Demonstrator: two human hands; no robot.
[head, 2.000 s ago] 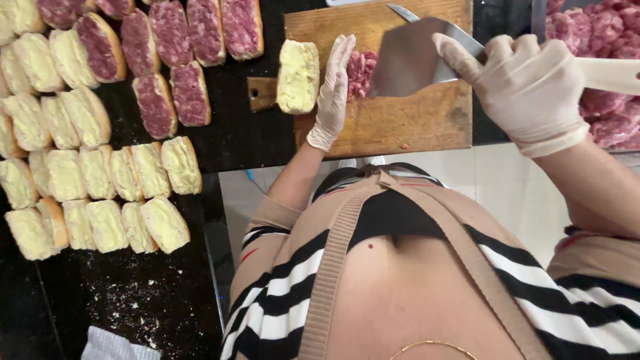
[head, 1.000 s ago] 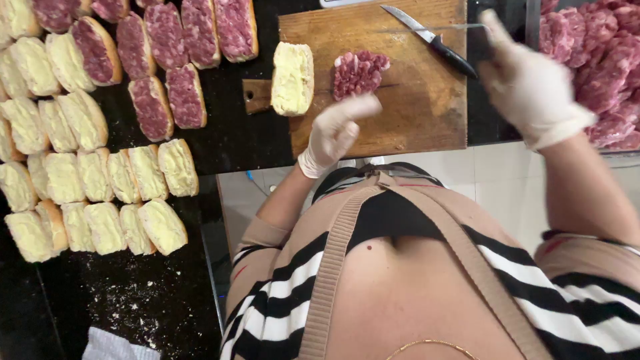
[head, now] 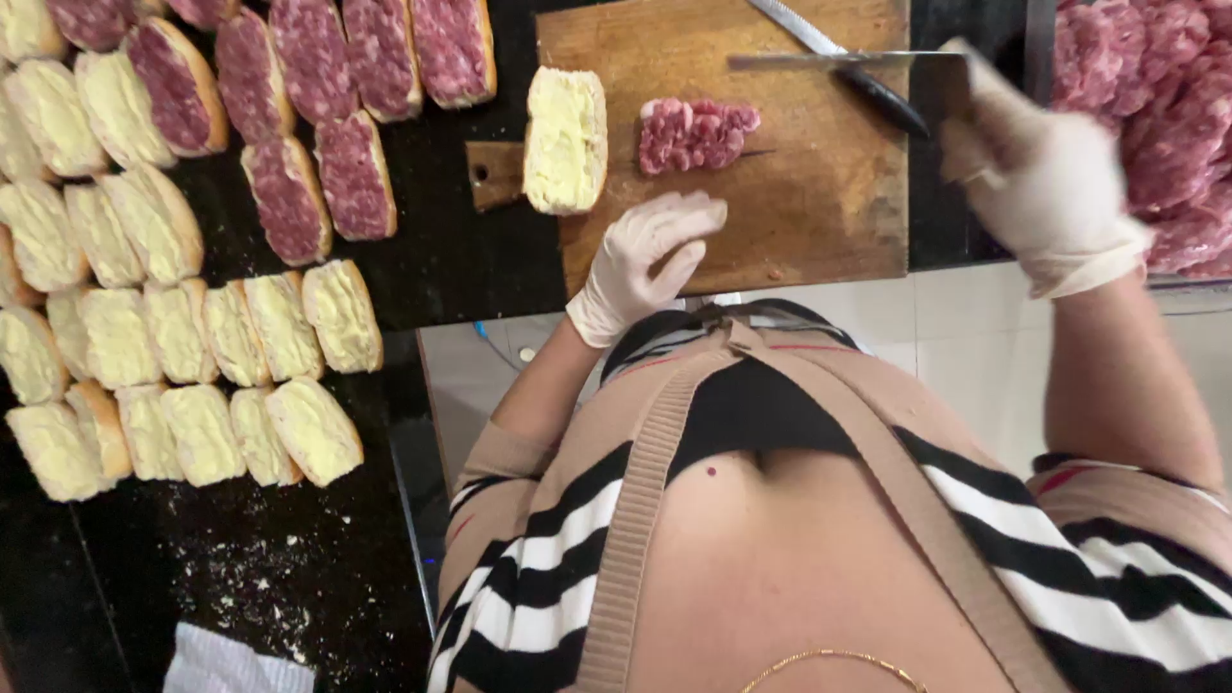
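Note:
My gloved right hand (head: 1039, 183) grips a flat metal blade tool (head: 828, 60), seen edge-on above the wooden cutting board (head: 828, 212); its handle is hidden by the blurred hand. Under the blade lies a serrated knife with a black handle (head: 890, 104). A small block of raw minced meat (head: 698, 135) rests mid-board. My gloved left hand (head: 654, 260) is just below the meat at the board's near edge, fingers loosely curled and holding nothing. A bread half with a pale yellow spread (head: 566, 140) lies across the board's left edge, by its handle.
On the black counter (head: 443, 250) at left stand rows of bread halves with yellow spread (head: 120, 337) and others topped with raw meat (head: 356, 173). A tray of raw meat (head: 1184, 125) is at the right. Crumbs and a pale cloth (head: 231, 664) lie lower left.
Two seconds ago the broad blade was face-on over the board beside the meat; it has since turned edge-on and moved right. My left hand has drawn back from the meat toward the near edge.

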